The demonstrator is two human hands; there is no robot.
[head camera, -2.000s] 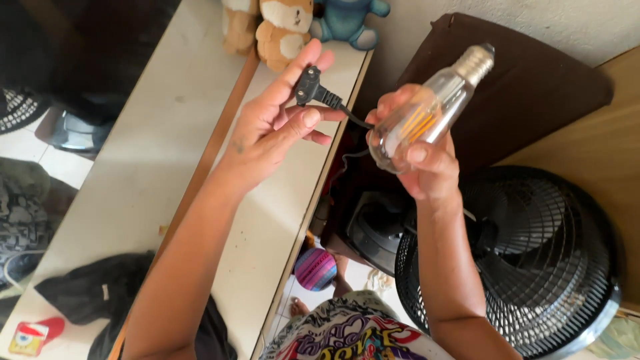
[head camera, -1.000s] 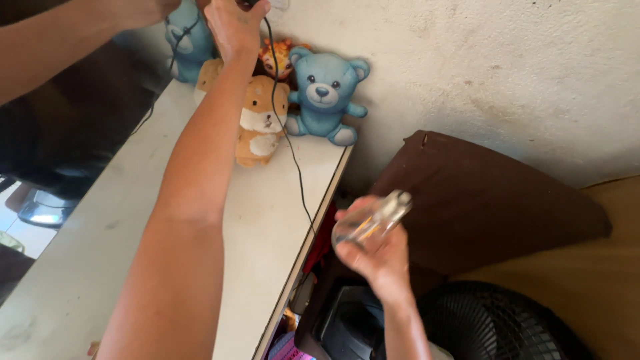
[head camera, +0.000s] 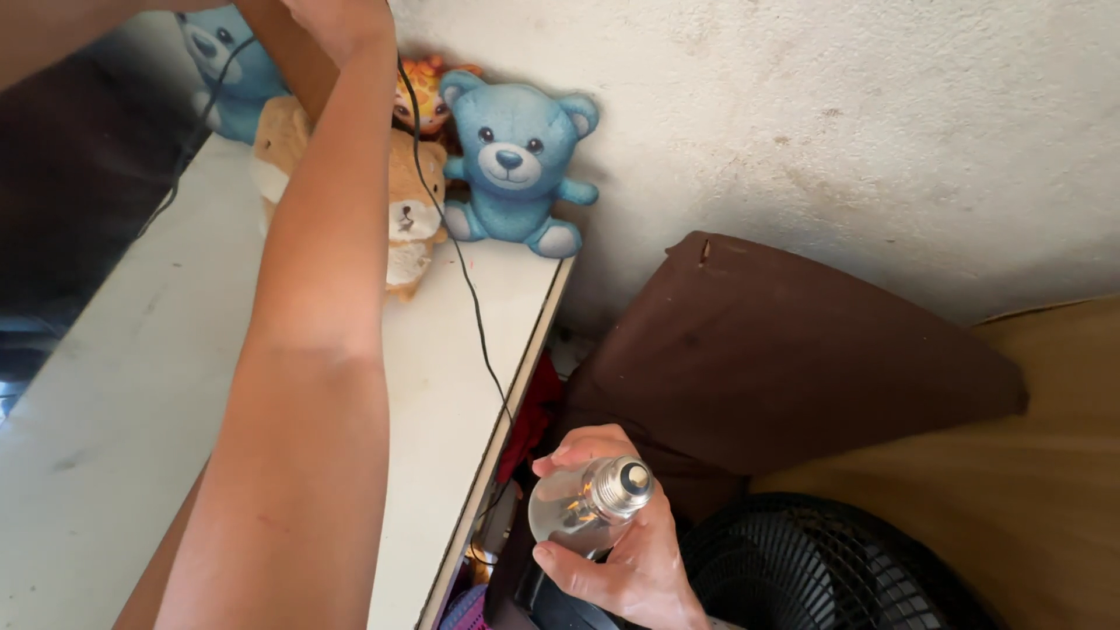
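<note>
My right hand [head camera: 643, 560] holds a clear glass filament light bulb [head camera: 577, 503] by its glass, with the metal screw base tilted up toward the camera. My left forearm reaches up across the white tabletop [head camera: 437, 376]. My left hand [head camera: 346, 22] is at the top edge, its fingers cut off, so what it holds is hidden. Beside that wrist a thin black cord [head camera: 477, 306] runs down over the tabletop and its right edge. Near the forearm sit a blue teddy bear [head camera: 512, 162], a tan and white plush toy [head camera: 411, 219] and an orange spotted plush toy [head camera: 424, 96].
A rough white wall [head camera: 787, 114] rises behind. Right of the table stand a brown fabric-covered object [head camera: 787, 350] and a black fan [head camera: 814, 560]. A wooden strip [head camera: 289, 52] passes behind my left arm. The dark surface at left seems to reflect a bear and an arm.
My left hand, seen two seconds ago with a black plug, has moved forward to the top edge. My right hand keeps the bulb, its base now facing the camera. The view has shifted toward the wall.
</note>
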